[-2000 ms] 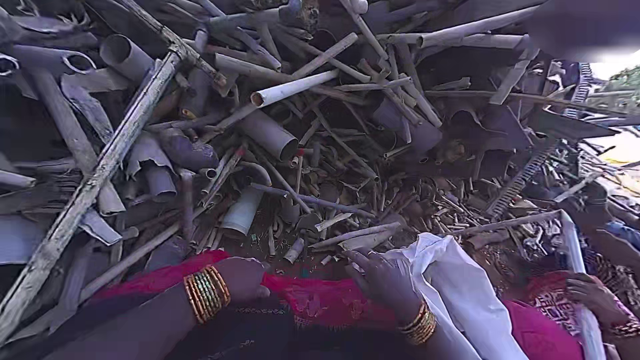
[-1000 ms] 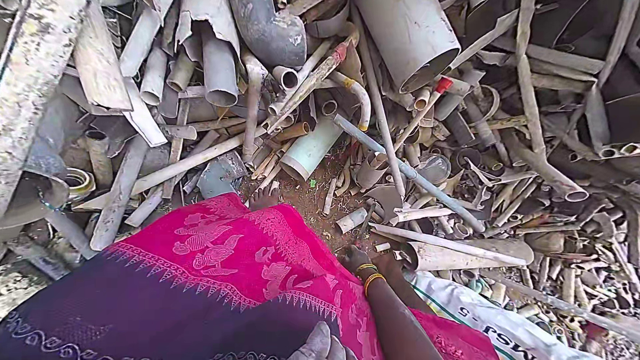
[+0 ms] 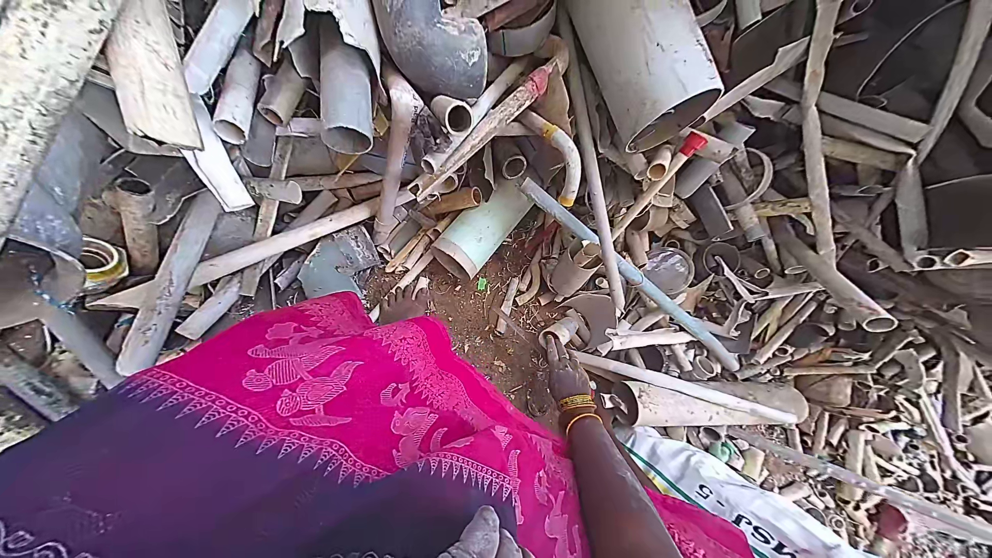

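My right hand [image 3: 568, 378], with yellow and orange bangles at the wrist, reaches down to the dirt. Its fingertips touch the near end of a short, pale pipe offcut [image 3: 561, 328]; whether they grip it is unclear. Only the greyish fingers of my left hand [image 3: 484, 536] show, at the bottom edge over the dark part of the patterned cloth [image 3: 325, 387]. What that hand does is hidden. Beyond the offcut lie a blue-grey pipe [image 3: 632, 271] and a wide pale green pipe piece [image 3: 482, 229].
Scrap plastic pipes and split pieces heap up ahead and on both sides, with a grey elbow [image 3: 438, 46] and a large pipe [image 3: 647, 70] at the top. Bare toes [image 3: 403, 302] rest on the dirt. A white printed sack [image 3: 721, 488] lies at lower right.
The view has tilted sharply down since the oldest frame. In the last second my right hand has moved forward to the short offcut, which now lies at a different angle.
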